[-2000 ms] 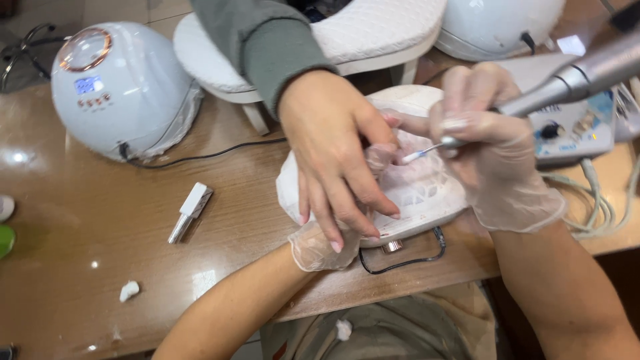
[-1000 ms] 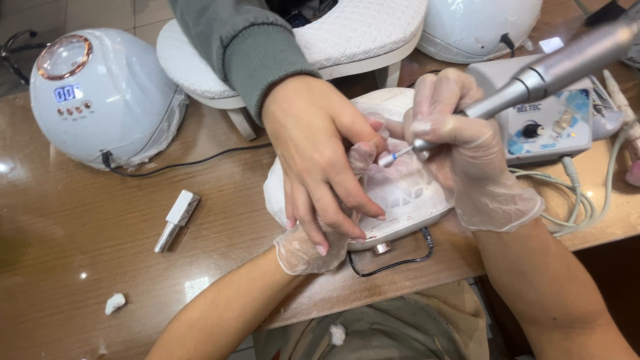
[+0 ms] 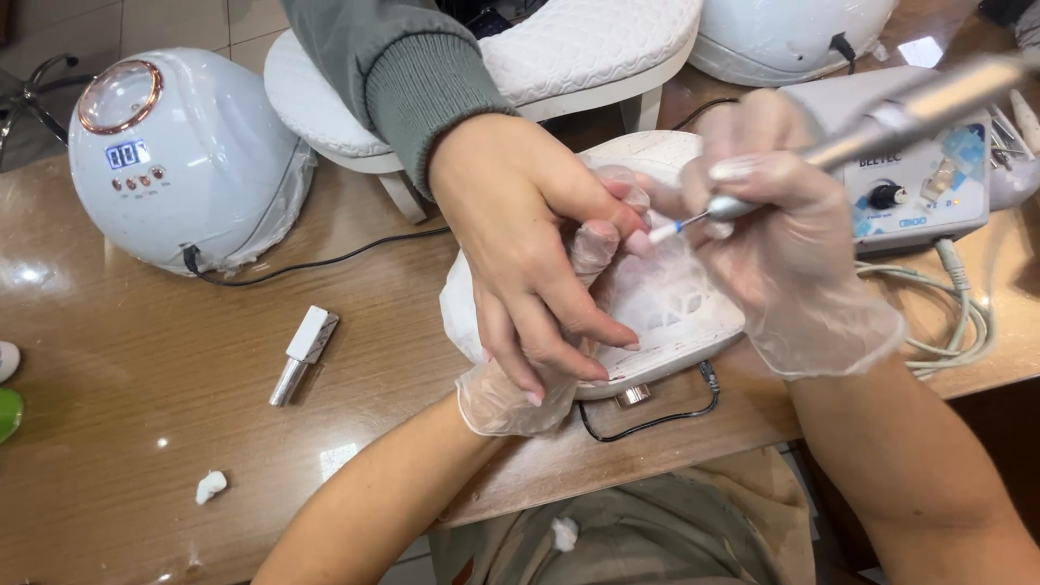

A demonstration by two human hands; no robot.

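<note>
My right hand (image 3: 772, 211), in a clear glove, grips a silver electric nail drill handpiece (image 3: 894, 122). Its white bit with a blue band (image 3: 668, 232) is at the thumbnail of another person's hand (image 3: 528, 211), which comes from a green ribbed sleeve. My left hand (image 3: 528, 390), also gloved, lies beneath that hand and holds its thumb between my fingers; much of it is hidden. Below the hands is a white nail dust collector (image 3: 650, 357) with a patterned vent and pale dust.
A white nail lamp (image 3: 187, 162) with a lit display stands left, a padded armrest (image 3: 585, 49) behind, and another lamp (image 3: 780, 41) beyond. The drill control box (image 3: 918, 187) and coiled cable (image 3: 975, 325) are right. A small bottle (image 3: 305, 353) and cotton piece (image 3: 211, 487) lie left.
The bit and my right hand have shifted slightly relative to the thumb, which both earlier frames also show held. The handpiece stays in my right hand throughout. The view has shifted a little.
</note>
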